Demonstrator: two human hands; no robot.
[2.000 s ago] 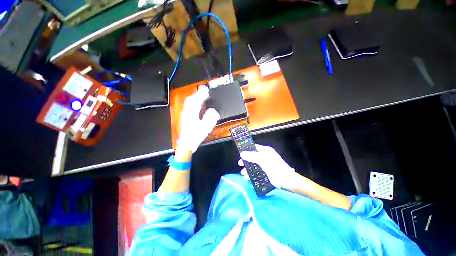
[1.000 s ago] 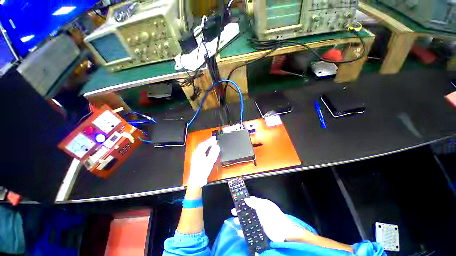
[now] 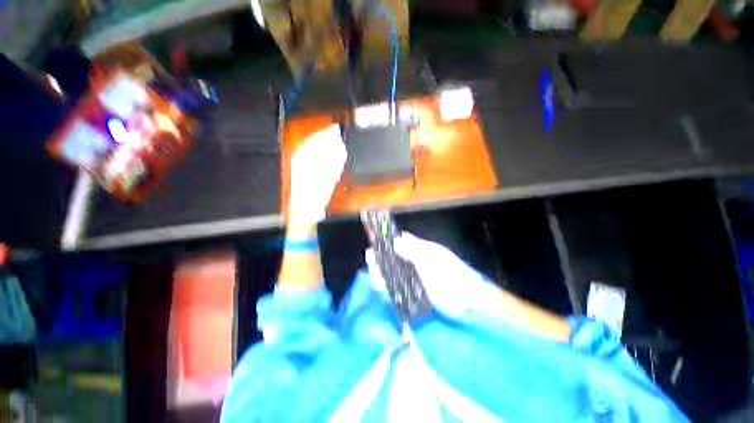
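The black set-top box (image 3: 379, 154) lies flat on the orange test fixture (image 3: 453, 165), against the pale row of connectors at the fixture's back. My left hand (image 3: 316, 172), in a white glove, is at the box's left side over the fixture. Blur hides whether its fingers touch or grip the box. My right hand (image 3: 430, 268), also gloved, holds the long black remote control (image 3: 397, 268) in front of the bench edge, its far end toward the fixture. The frame is blurred.
An orange-red electrical test box (image 3: 124, 132) with a glowing light stands at left. A blue cable (image 3: 395, 70) runs down to the fixture. A blue pen (image 3: 548, 101) lies at right on the black bench mat (image 3: 612, 140). A red tray (image 3: 202, 326) is below the bench edge.
The view has tilted back down, so the oscilloscopes seen a second ago are out of the picture. My left hand remains beside the box, and my right hand still holds the remote control.
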